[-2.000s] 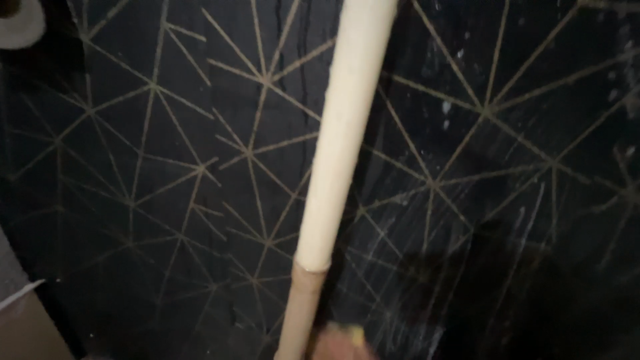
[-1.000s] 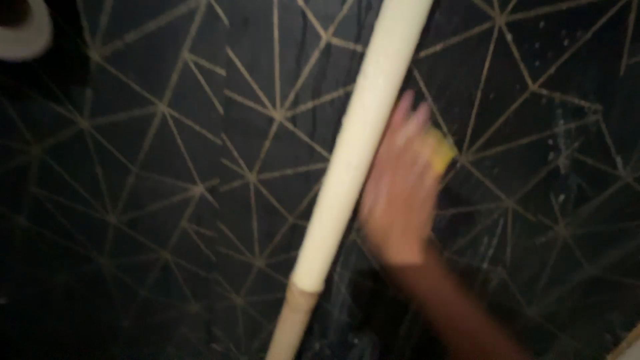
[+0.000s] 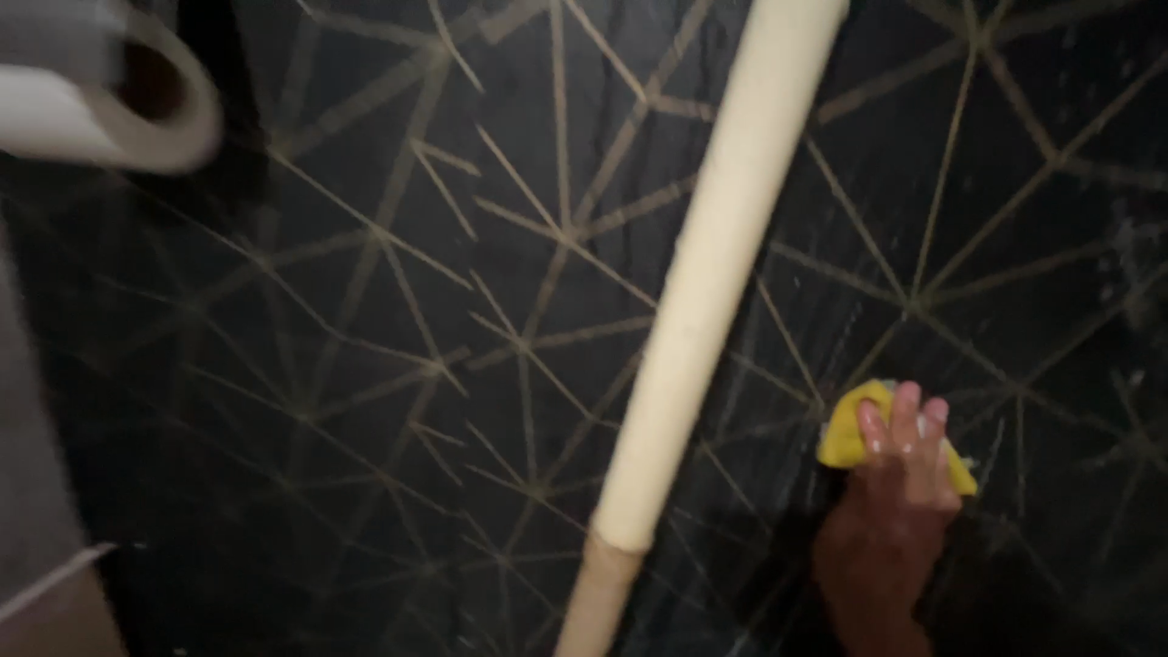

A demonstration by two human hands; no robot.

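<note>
My right hand [image 3: 899, 493], at the lower right, holds a yellow cloth or sponge [image 3: 849, 433] pressed against a dark surface [image 3: 511, 274] patterned with thin gold lines. Wet-looking whitish streaks mark the surface around the hand. To the left of the hand, a pale cream pole [image 3: 712, 265] runs diagonally from the top to the bottom, with a browner jointed lower section [image 3: 598, 584]. A gap separates the hand from the pole. My left hand is not in view.
At the upper left is a white paper roll [image 3: 173, 151] with a brown core, partly cut off by the frame. A grey and brownish edge [image 3: 46, 511] runs down the left side. Droplet-like marks show on the patterned surface at the right.
My right hand was mostly out of frame at the bottom, then was close beside the pole. Now it is farther to the right of the pole and lower, with the yellow piece under its fingers.
</note>
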